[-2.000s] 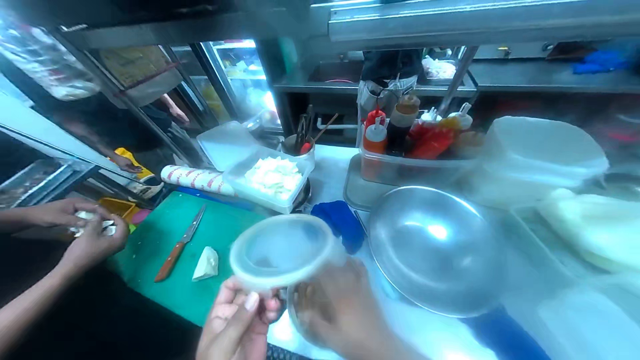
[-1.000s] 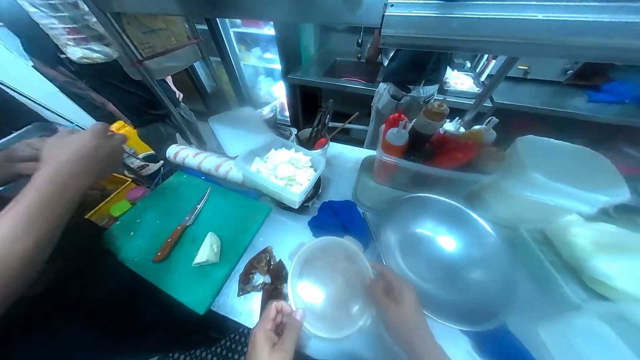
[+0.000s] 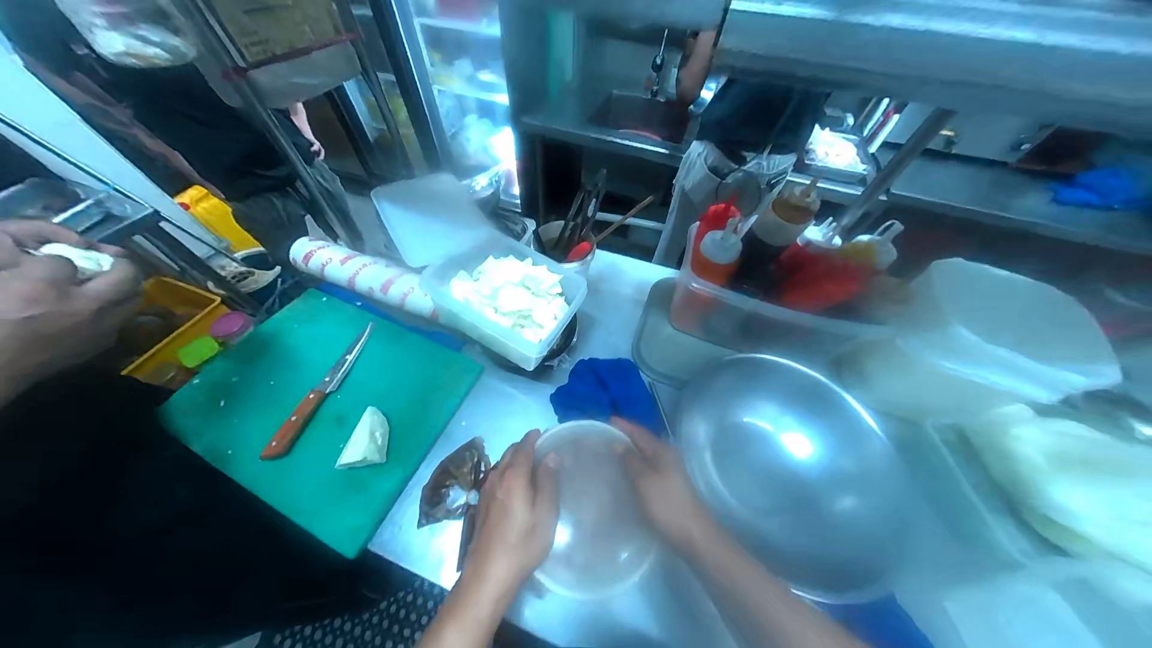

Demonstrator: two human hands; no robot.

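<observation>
Both of my hands are around a round translucent plastic container with a lid (image 3: 594, 522), low on the steel counter. My left hand (image 3: 517, 504) presses on its left side; my right hand (image 3: 661, 481) is at its upper right side. Just left of my left hand lies a knotted plastic bag with dark brown contents (image 3: 453, 481). A blue cloth (image 3: 607, 394) touches the area behind the container. Close to my right hand sits a large stainless steel bowl (image 3: 783, 477), which is empty. What the container holds cannot be told.
A green cutting board (image 3: 270, 396) bears a wooden-handled knife (image 3: 315, 393) and a white wedge (image 3: 364, 439). Behind stand a tub of white pieces (image 3: 513, 301), a wrapped roll (image 3: 360, 277) and a bin of squeeze bottles (image 3: 765, 315). A co-worker's hands (image 3: 63, 297) hold something white at left.
The lid, held raised and tilted in my hands two seconds ago, is now low over the counter with my hands on both sides. The co-worker's hands have moved at the left.
</observation>
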